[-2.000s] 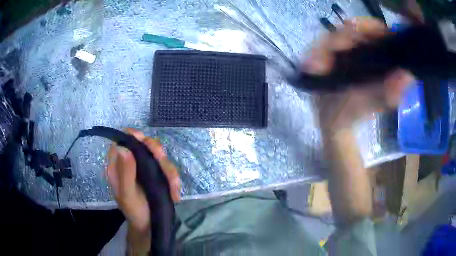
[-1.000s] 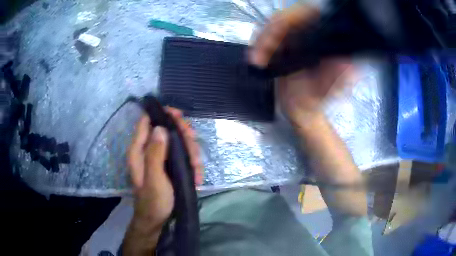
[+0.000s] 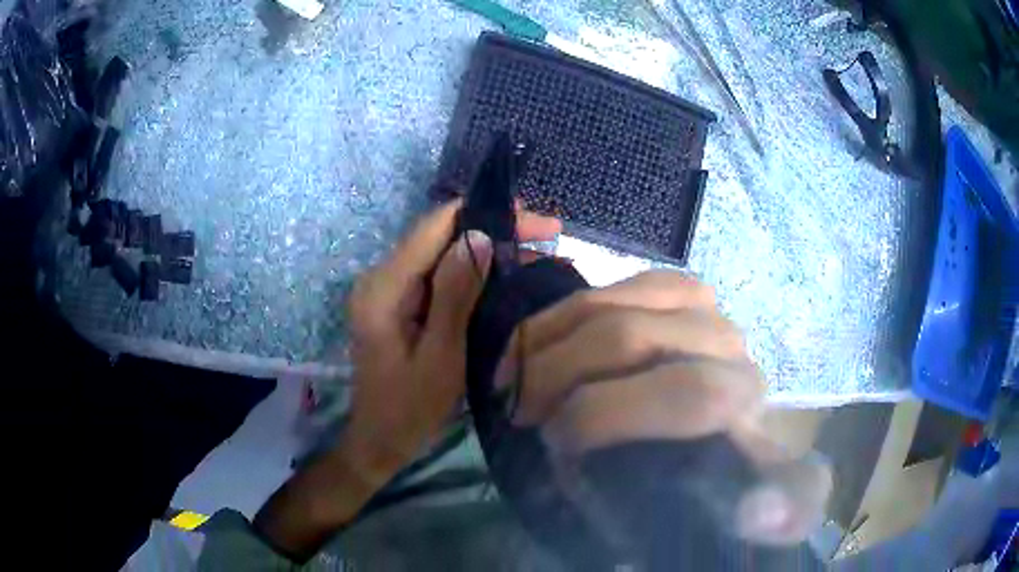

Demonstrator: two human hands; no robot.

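Observation:
A black curved headband (image 3: 489, 346) stands in my left hand (image 3: 413, 302), its narrow forked end pointing up over the screw plate (image 3: 581, 145). My left fingers and thumb grip it just below that end. My right hand (image 3: 643, 352) is closed around a blurred dark cylinder, which looks like the electric screwdriver (image 3: 659, 486). Its fingers lie against the headband's right side and hide part of it. The driver's tip cannot be made out. A thin dark wire runs along the band near my left thumb.
Small black caps (image 3: 145, 240) lie at the left, below a crinkled clear bag (image 3: 34, 89). A green tool (image 3: 503, 17) and a white piece (image 3: 300, 7) lie at the top. A black forked part (image 3: 860, 101) lies upper right, beside a blue bin (image 3: 967, 279).
My right hand has come down and left with the dark tool, to the headband. My left hand has moved right and tilted the band end more upright. The view has shifted.

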